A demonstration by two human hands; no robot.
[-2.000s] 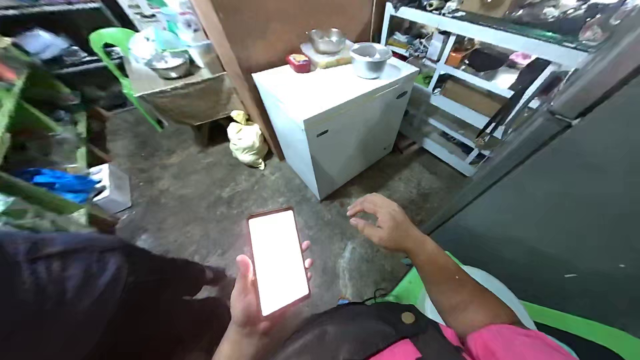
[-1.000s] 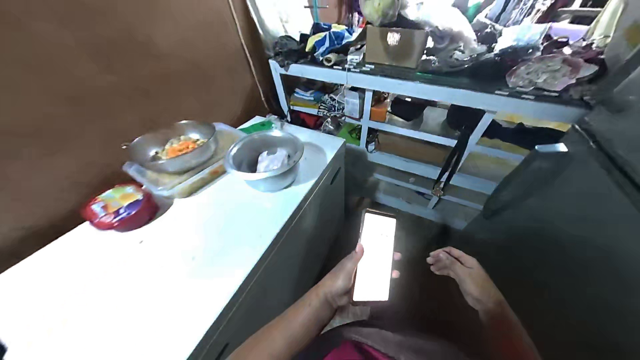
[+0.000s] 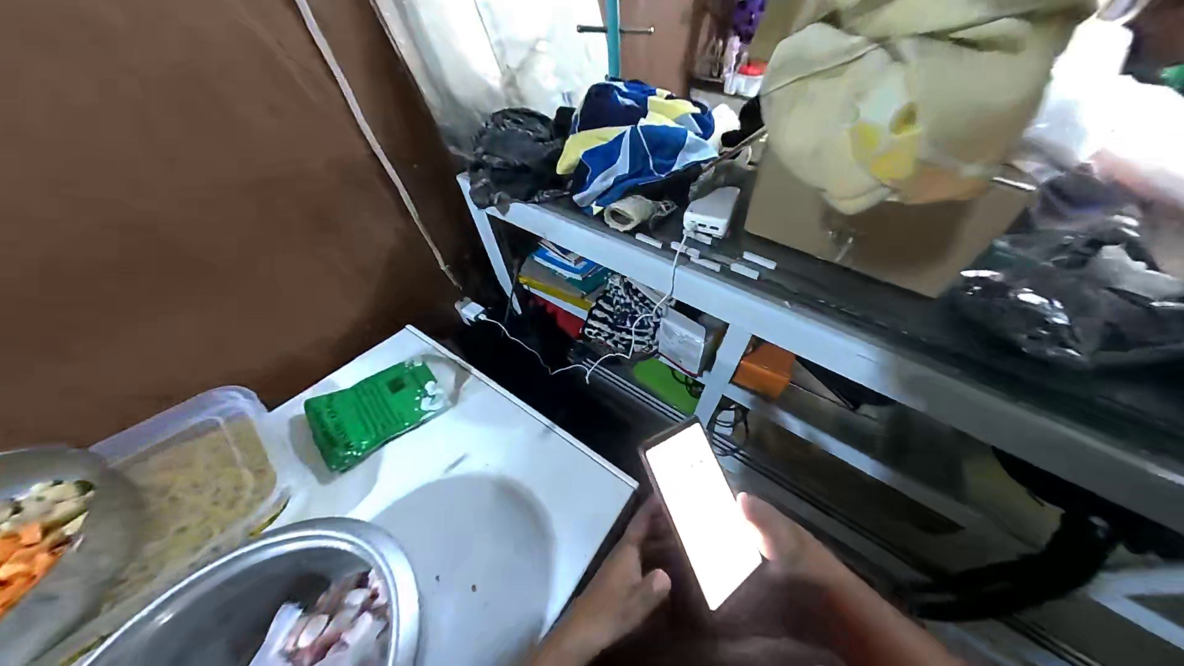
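A smartphone (image 3: 703, 513) with a glaring white screen is held upright and tilted, low in the middle of the view. My right hand (image 3: 782, 541) grips its right edge, thumb at the side of the screen. My left hand (image 3: 620, 583) is just left of the phone, its fingers partly behind it; whether they touch it is unclear. Left of my hands, on a white-topped cabinet (image 3: 481, 546), are a metal pot (image 3: 398, 573) with pieces of raw meat, a green plastic packet (image 3: 370, 413), a plastic container (image 3: 199, 481) and a metal bowl (image 3: 102, 546) of cut vegetables.
A white-framed shelf table (image 3: 814, 324) runs along the far side, bearing a power bank (image 3: 712, 212), a cardboard box (image 3: 851, 222), cloths and dark plastic bags (image 3: 1064, 287). A white cable (image 3: 546, 367) hangs from it to a plug (image 3: 469, 311) by the brown wall (image 3: 185, 203).
The view has swung and moved closer to the cabinet and shelf table. The phone was in my left hand with my right hand apart; now my right hand holds it.
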